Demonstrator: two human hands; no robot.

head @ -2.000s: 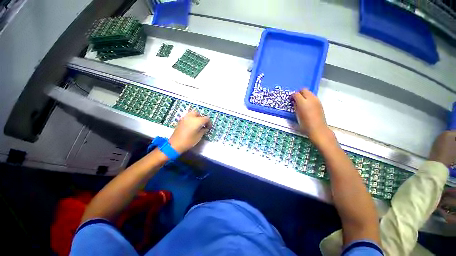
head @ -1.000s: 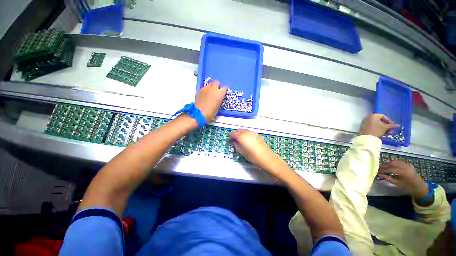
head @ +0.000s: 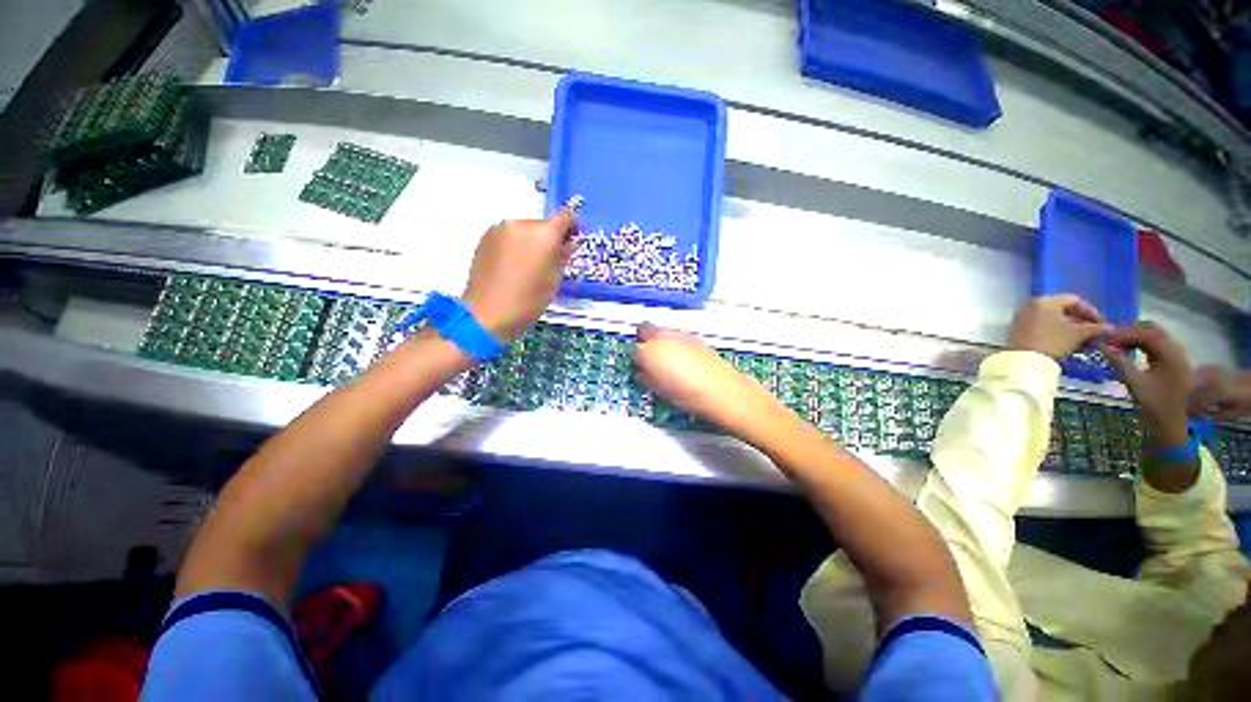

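Note:
A blue tray (head: 638, 151) holds a heap of small white-silver and dark components (head: 638, 261) at its near end. My left hand (head: 521, 270), with a blue strap (head: 462, 327) on the wrist, is at the tray's near left corner, fingertips pinched at small components there. Green circuit board panels (head: 233, 329) lie end to end in the metal-railed track. My right hand (head: 675, 368) is low over the panels in front of the tray, its fingertips together at the board. Whether it holds a component is too small to tell.
A stack of green panels (head: 126, 137) stands at the far left. A single panel (head: 360, 183) and a small board piece (head: 270, 152) lie on the white shelf. Other blue trays (head: 899, 62) are behind and right. Another person's hands (head: 1063, 329) work at the right by a blue tray.
My left hand has moved from the panels to the tray, then left to its corner. My right hand has left the tray for the panels. The neighbour's hands have come together.

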